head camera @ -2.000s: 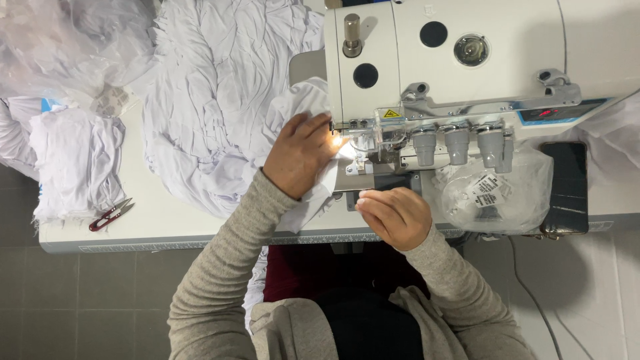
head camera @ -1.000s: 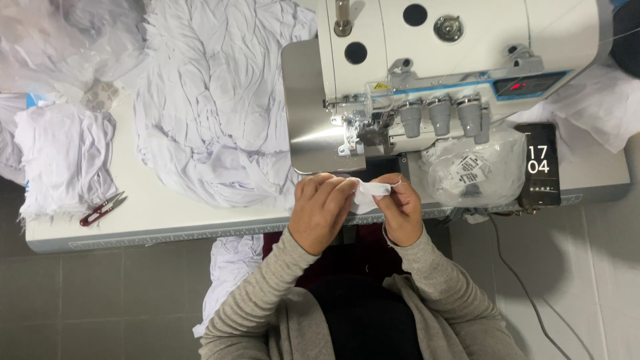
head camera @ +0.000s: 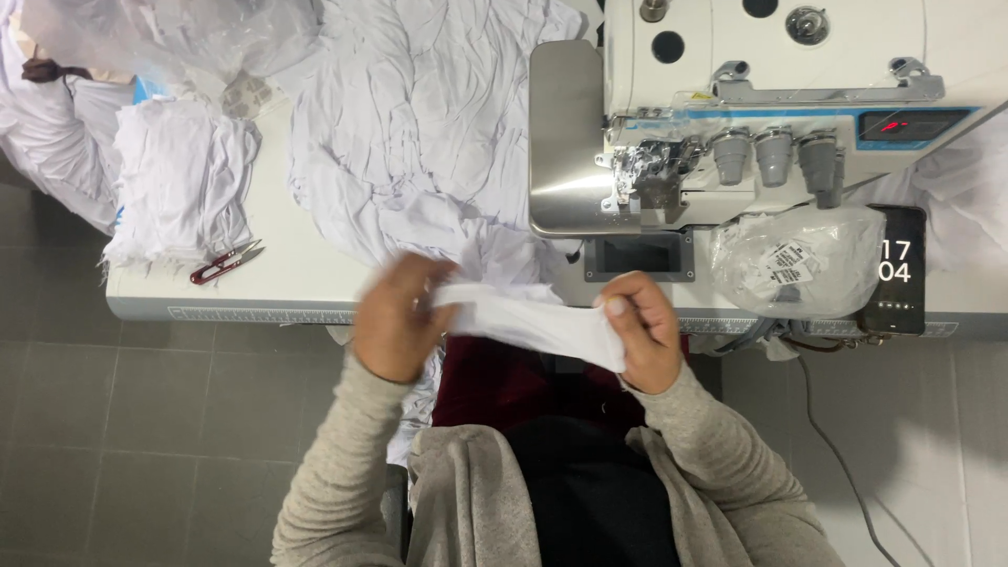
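A small strip of white fabric [head camera: 543, 321] is stretched between my two hands, in front of the table's edge. My left hand [head camera: 405, 315], blurred by motion, grips its left end. At its right end, my right hand [head camera: 646, 327] pinches the cloth between thumb and fingers. Beyond my right hand stands an overlock sewing machine [head camera: 787, 59], with its metal plate [head camera: 568, 142] and presser foot area [head camera: 630, 181] holding no visible cloth. A large heap of white fabric [head camera: 417, 118] lies left of the machine, its lower part just behind my left hand.
Red-handled thread snips [head camera: 224, 262] lie beside a stack of white fabric pieces [head camera: 181, 181] at the left. A clear plastic bag of labels [head camera: 795, 264] and a phone [head camera: 902, 272] lie at the right. Another plastic bag [head camera: 197, 35] is at the back left.
Both hands were at the machine's needle area, then moved to the table's front edge with the small white fabric. Now they are farther apart, and the fabric is spread out between them.
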